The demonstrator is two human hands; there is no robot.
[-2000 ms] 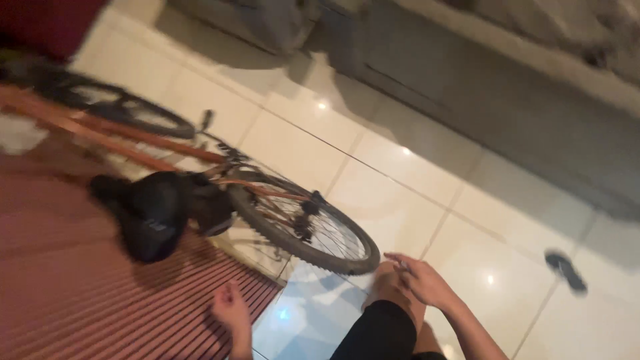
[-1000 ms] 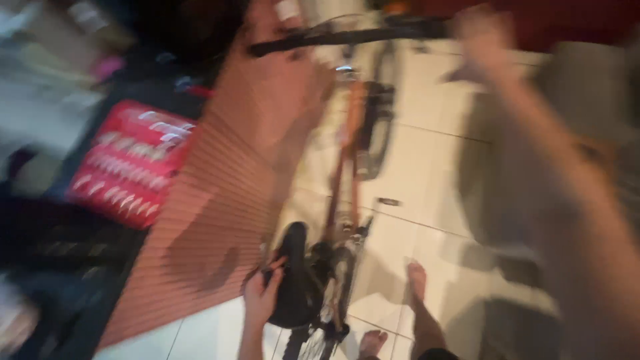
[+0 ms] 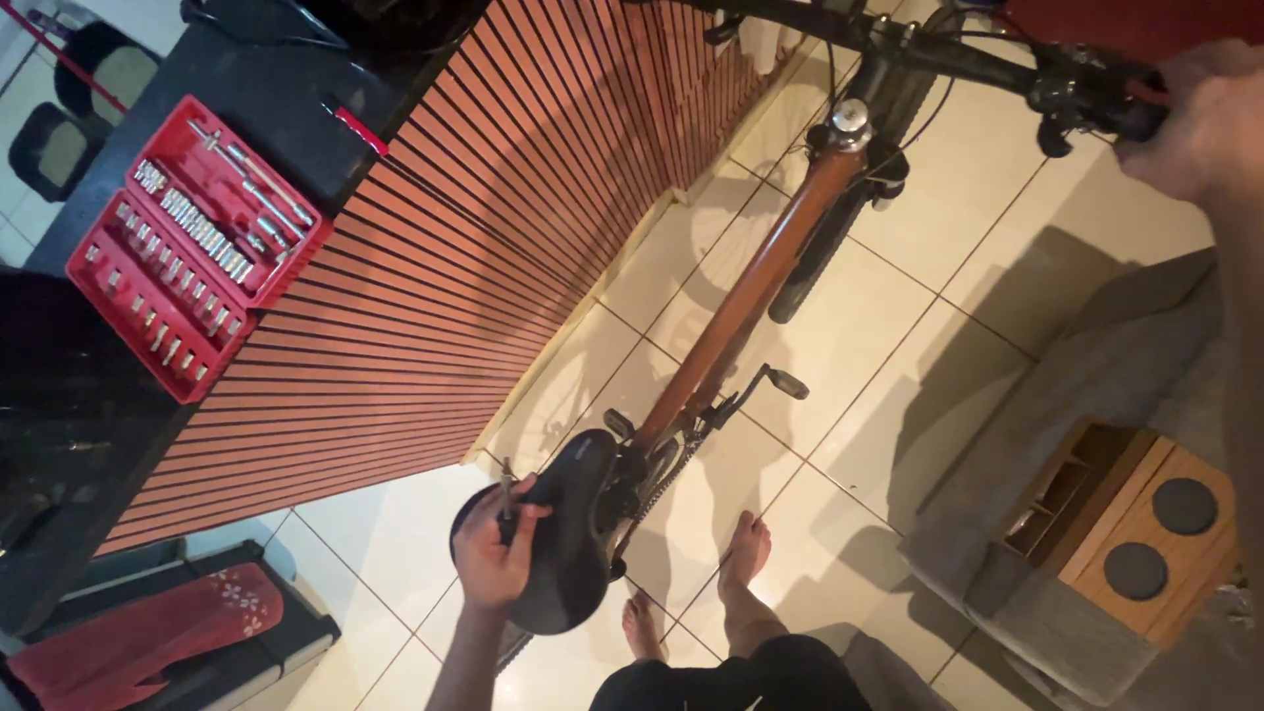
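An orange-framed bicycle [image 3: 755, 286] stands upright on the tiled floor beside the slatted counter front. My right hand [image 3: 1200, 123] is closed around the right grip of its black handlebar [image 3: 973, 61]. Over the black saddle [image 3: 563, 543] is my left hand [image 3: 499, 548], its fingers around a small tool with a dark handle and a metal shaft [image 3: 507, 484]; its exact kind cannot be told. The crank and pedal [image 3: 787, 383] stick out over the tiles. My bare feet are beside the rear part of the bicycle.
On the black countertop [image 3: 296, 148] lie an open red socket set case [image 3: 197, 247] and a red-handled tool [image 3: 357, 128]. A grey sofa [image 3: 1096, 326] bears a wooden tray with two round dark pads [image 3: 1145, 533]. At lower left is a dark rack with a red cloth [image 3: 148, 642].
Two seconds ago both hands were off the bicycle; now my right hand holds the handlebar grip and my left is over the saddle. The view has turned strongly.
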